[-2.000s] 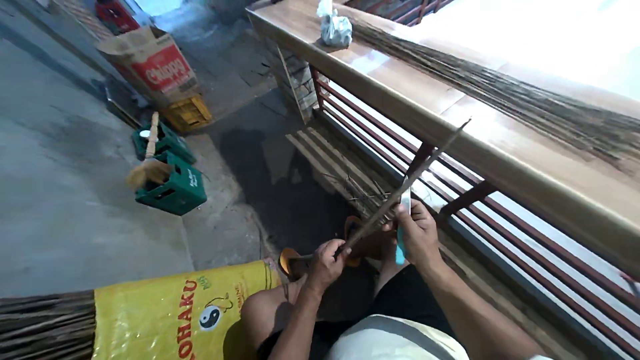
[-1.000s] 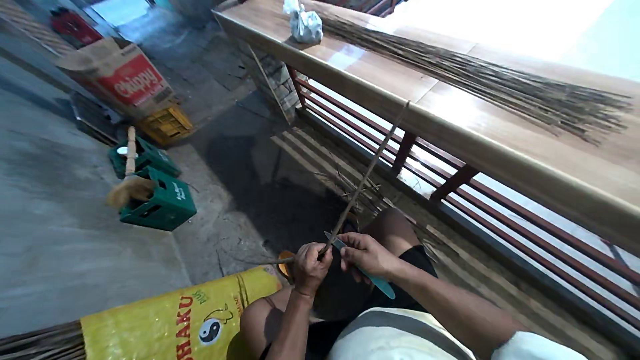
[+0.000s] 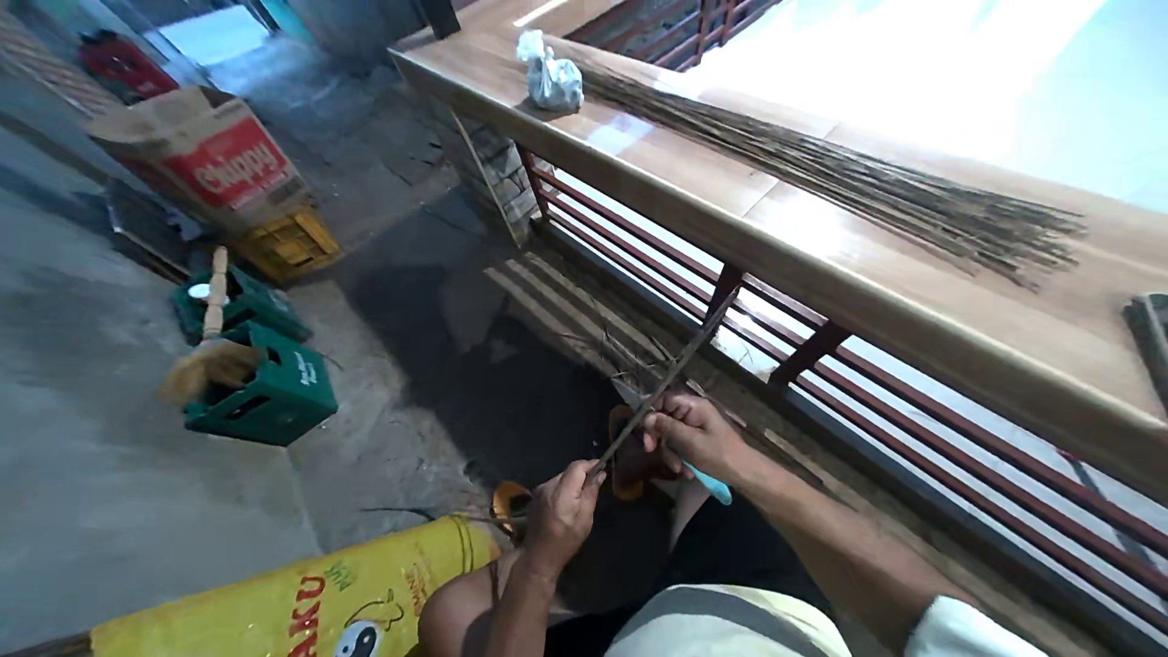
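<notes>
A thin brown stick [image 3: 677, 367] runs diagonally between my hands, its far end near the railing under the ledge. My left hand [image 3: 564, 511] is closed around its near end, with a thin dark length trailing out to the left. My right hand [image 3: 691, 432] holds a knife with a turquoise handle [image 3: 709, 483], its blade against the stick. Part of the blade is hidden by the fingers. On the tiled ledge lies a long bundle of similar thin sticks [image 3: 821, 164].
A knotted plastic bag [image 3: 553, 80] stands on the ledge [image 3: 803, 265]. Red metal rails [image 3: 912, 456] run below it. At left are green crates [image 3: 283, 392] with a brush, a yellow crate [image 3: 290, 245] and a cardboard box [image 3: 214, 164]. A yellow sack [image 3: 255, 593] lies beside my leg.
From one second ago, my right hand with the knife has moved out along the stick, away from my left hand. The left hand still holds the near end.
</notes>
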